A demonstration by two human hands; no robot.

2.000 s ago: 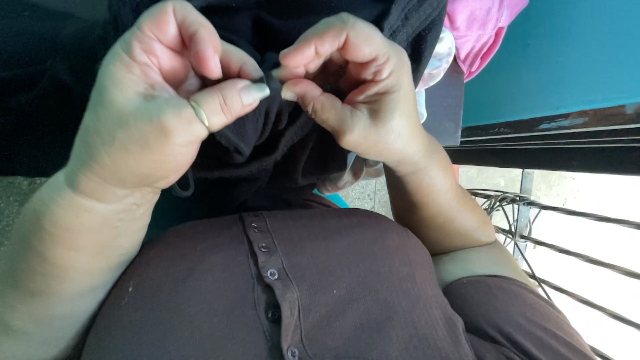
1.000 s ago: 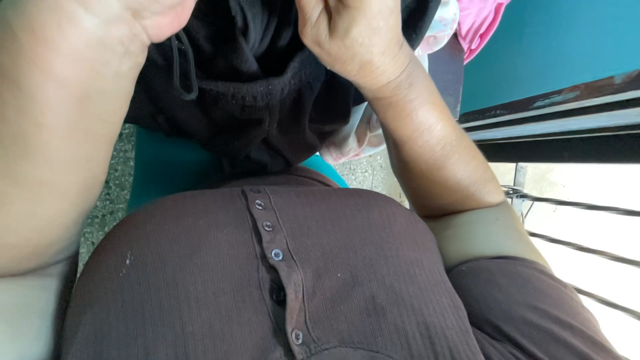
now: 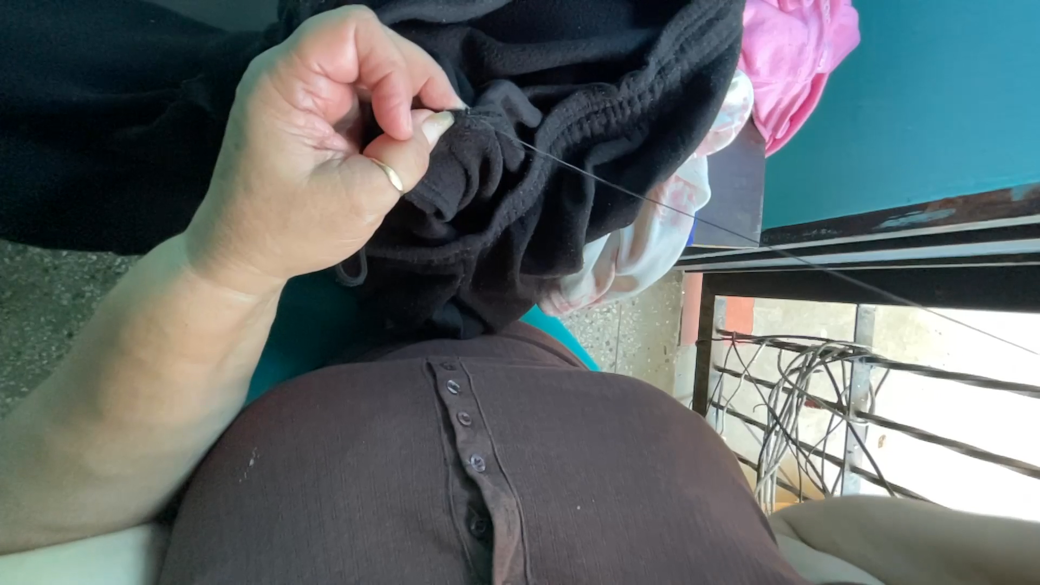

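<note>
My left hand [image 3: 333,146], a ring on its thumb, pinches a small fold of a black cloth garment [image 3: 601,154] between thumb and fingers. From the pinched spot a thin dark thread [image 3: 699,219] runs taut down to the right and leaves the view at the right edge. My right hand is out of view; only part of the right arm shows at the lower right. The garment has a gathered band and lies bunched over my lap. A small cord loop [image 3: 353,270] hangs below my left wrist. No needle can be made out.
A pink cloth [image 3: 792,73] and a whitish patterned cloth [image 3: 642,244] lie beyond the garment, by a dark ledge [image 3: 731,195]. On the right are a teal panel [image 3: 910,106], a metal railing [image 3: 942,374] and a bundle of coiled wires [image 3: 800,398]. Speckled floor [image 3: 49,309] shows at left.
Two seconds ago both hands met above the garment. Now the right hand has moved off out of view to the right, and the thread stretches that way from the left hand's pinch.
</note>
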